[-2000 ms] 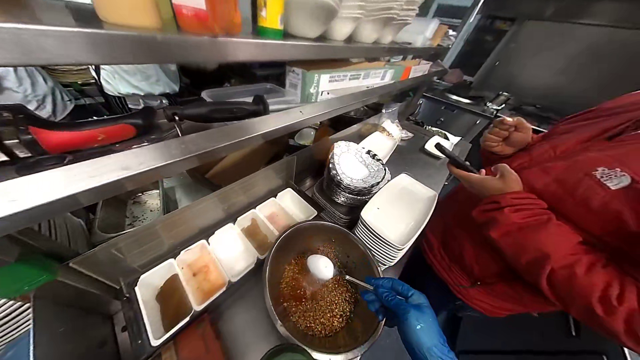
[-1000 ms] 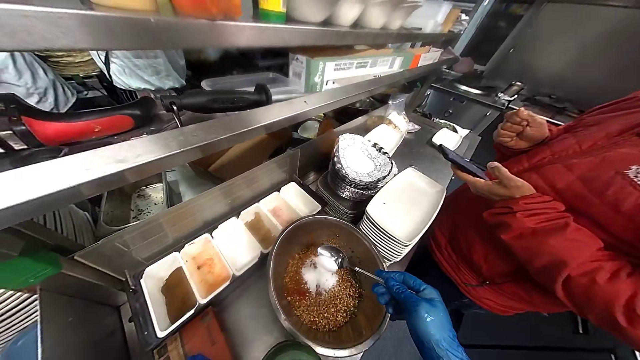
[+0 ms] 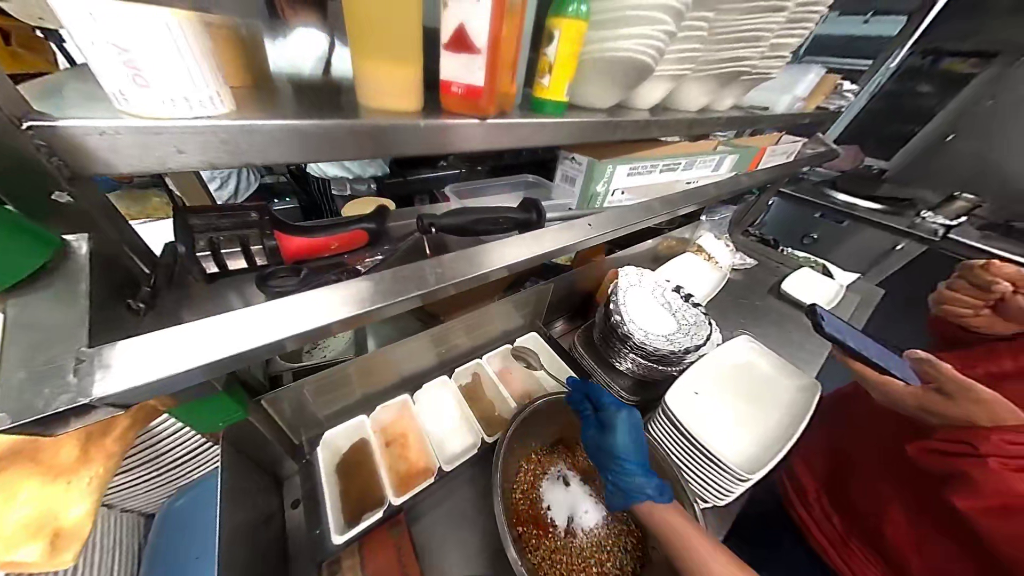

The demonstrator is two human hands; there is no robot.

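My right hand [image 3: 612, 444], in a blue glove, grips the handle of a metal spoon [image 3: 528, 359]; the spoon's bowl is over the far white tub [image 3: 544, 358] of the row. Below the hand stands a large steel mixing bowl [image 3: 506, 480] with a coarse mix of grains or crushed spice [image 3: 596, 552], red in places, and a heap of white powder [image 3: 570, 500] on top. The other white tubs hold brown powder [image 3: 358, 484], a pale orange substance [image 3: 402, 448], a white substance [image 3: 448, 420] and a light brown powder [image 3: 482, 404]. My left hand is out of view.
Square white plates [image 3: 740, 400] are stacked right of the bowl, beside a stack of patterned round items [image 3: 652, 320]. A steel shelf [image 3: 448, 272] crosses above the tubs, holding a knife sharpener [image 3: 272, 240]. At right, a person in a red jacket [image 3: 896, 496] holds a phone [image 3: 864, 344].
My right hand has moved with the spoon from over the mix to the far end of the tub row. The white powder lies on the mix. The view has shifted.
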